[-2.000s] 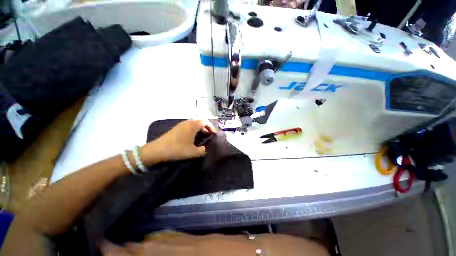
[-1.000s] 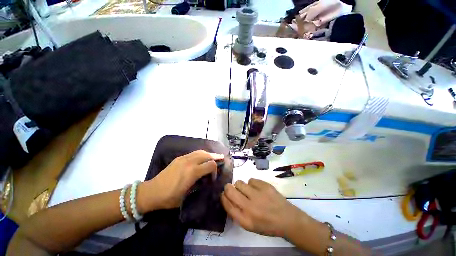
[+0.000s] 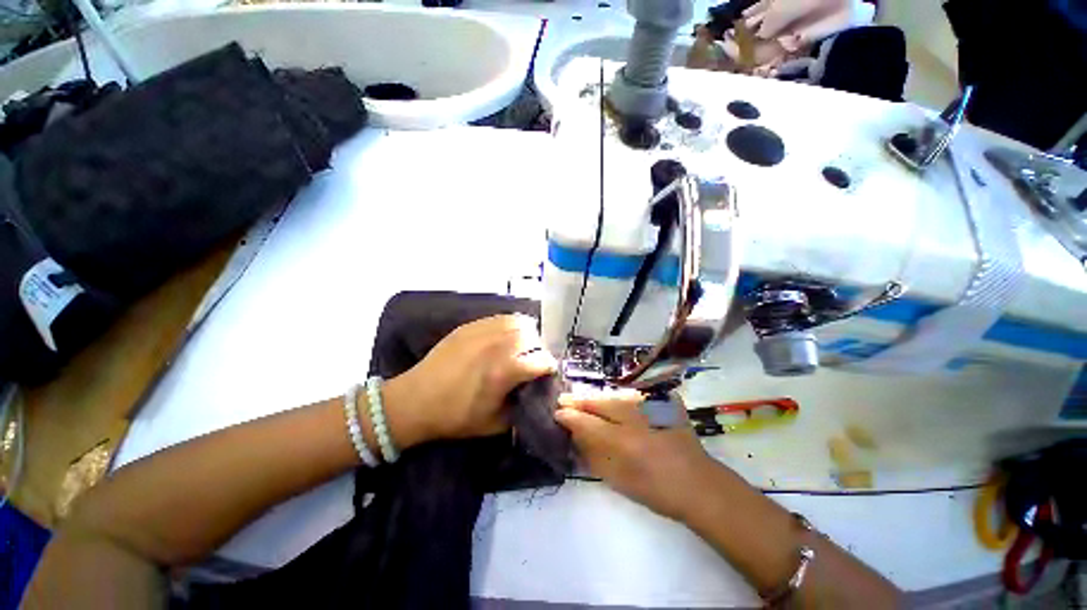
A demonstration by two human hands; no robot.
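Observation:
A dark garment panel [image 3: 447, 312] lies on the white machine table, its upper edge at the needle area [image 3: 608, 363]. My left hand [image 3: 477, 375] grips a raised fold of the cloth just left of the presser foot, which is partly hidden. My right hand [image 3: 632, 447] pinches the same fold from the right, with its fingertips close to my left hand. More dark cloth [image 3: 417, 524] trails from the panel over the front edge. Thread snips [image 3: 751, 416] with a red and yellow-green handle lie right of my right hand, blades partly hidden.
The sewing machine [image 3: 858, 179] stands at the right. A dark roll of cut pieces [image 3: 167, 167] with a white tag [image 3: 48, 300] lies left. A white trough [image 3: 459, 66] is behind. Yellowish bits [image 3: 851, 456] and scissors [image 3: 1028, 560] beside a black object are at right.
My right hand has come up from below to the table and closed on the cloth. The panel's fold is now gathered between both hands near the needle. The camera view has shifted.

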